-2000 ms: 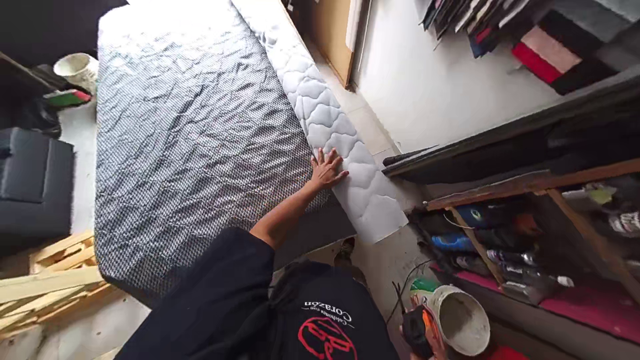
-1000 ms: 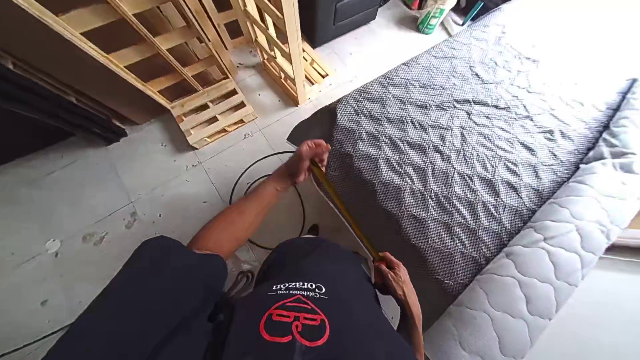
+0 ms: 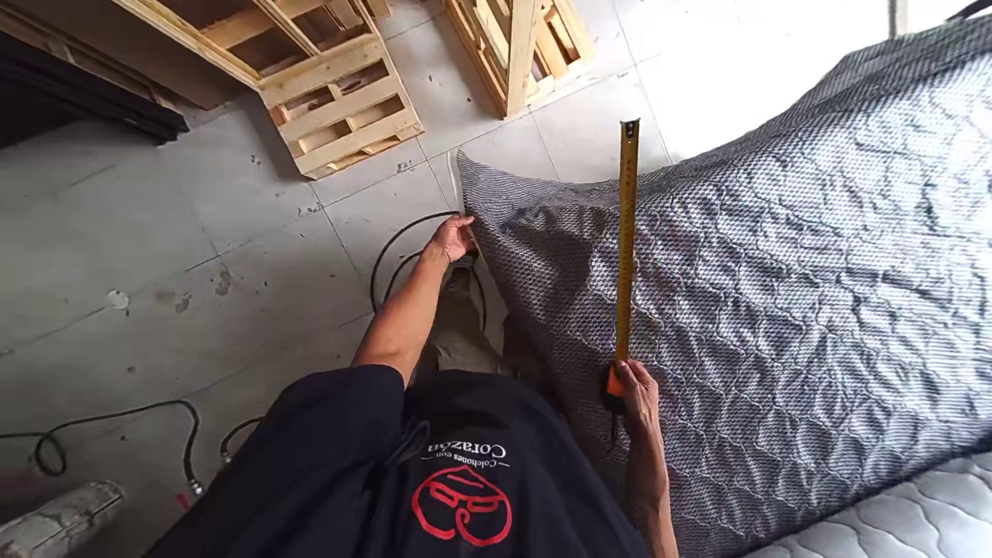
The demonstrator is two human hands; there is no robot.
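Observation:
Grey quilted fabric (image 3: 775,294) with a fine mesh pattern spreads over the right side, its pointed corner lying near the middle. My left hand (image 3: 454,237) pinches the edge of this fabric just below the corner. My right hand (image 3: 637,387) grips the orange and black case of a tape measure (image 3: 627,248). The yellow blade extends away from me over the fabric, and its hooked end reaches past the far edge. White quilted material (image 3: 891,511) shows at the lower right.
Wooden pallet-like frames (image 3: 349,101) stand at the top left, with another slatted frame (image 3: 535,46) at the top centre. A black hose (image 3: 377,263) curves on the tiled floor beside my left hand. Another hose (image 3: 190,442) and a worn cylinder (image 3: 66,519) are at the lower left.
One second ago both hands held the tape blade stretched between them. The left hand has let the blade go and now holds the fabric edge; the blade points away from me.

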